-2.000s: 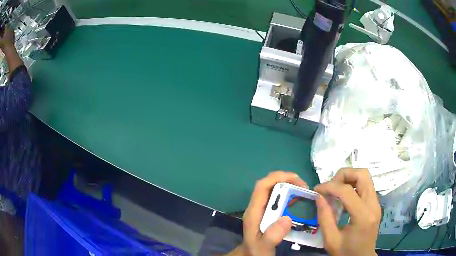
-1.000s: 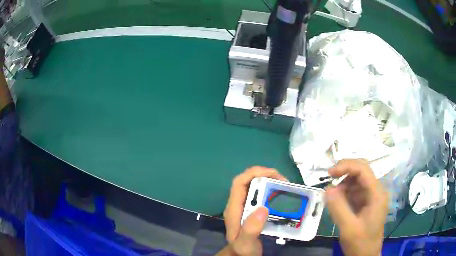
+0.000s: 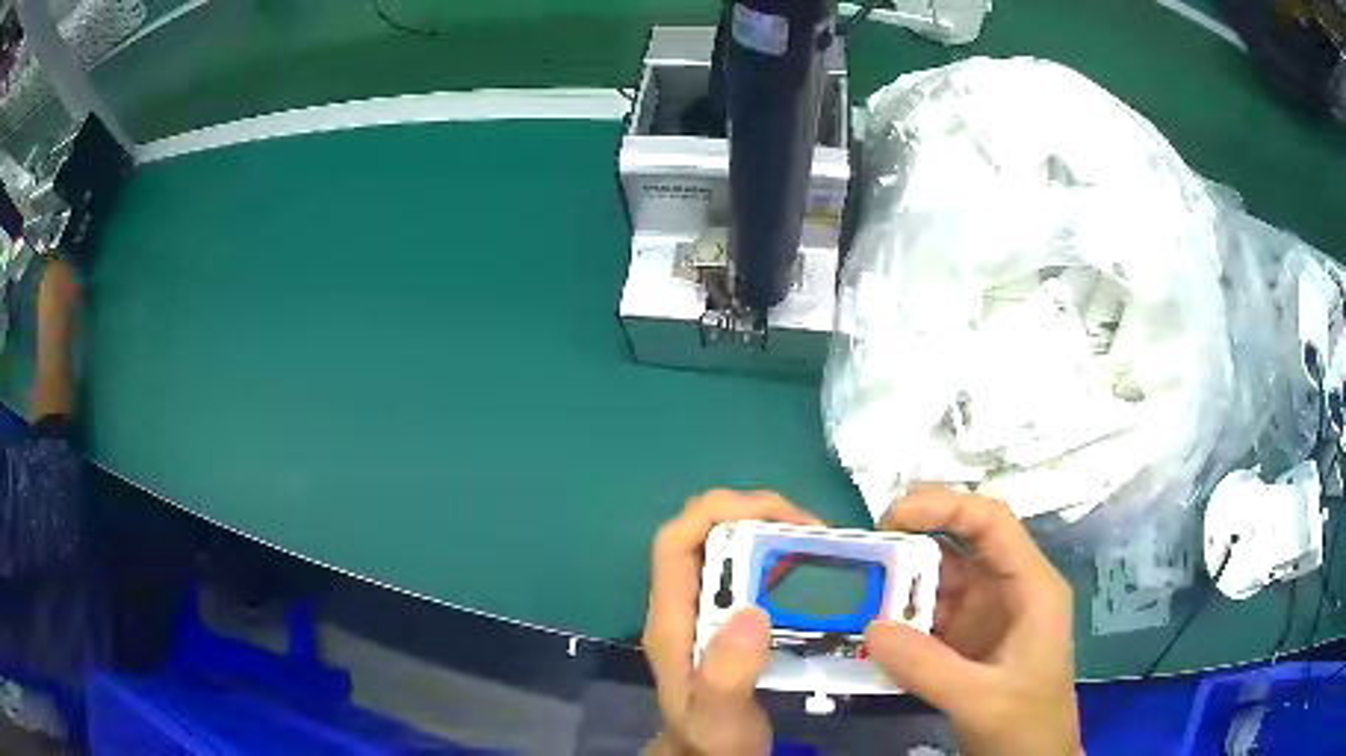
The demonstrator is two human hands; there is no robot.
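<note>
A white housing (image 3: 805,684) is held between my two hands at the bottom centre, with its open side up. Inside it is a blue block (image 3: 772,603) with a dark greenish middle and a bit of red wire. Dark keyhole slots show at its left and right ends. My left hand (image 3: 716,628) grips the left end, thumb on the near edge. My right hand (image 3: 989,628) grips the right end, thumb at the near right corner. Both hands are bare.
A grey-silver screw feeder (image 3: 664,207) stands ahead, with a black electric screwdriver (image 3: 771,163) over it. A clear bag of white parts (image 3: 1033,310) is right of it. A white unit (image 3: 1262,532) lies far right. Another person's arm (image 3: 56,347) is at left. Blue crates are below.
My right hand has come back from beside the bag and now grips the housing's right end. The view has shifted right. The other person's arm reaches further onto the bench.
</note>
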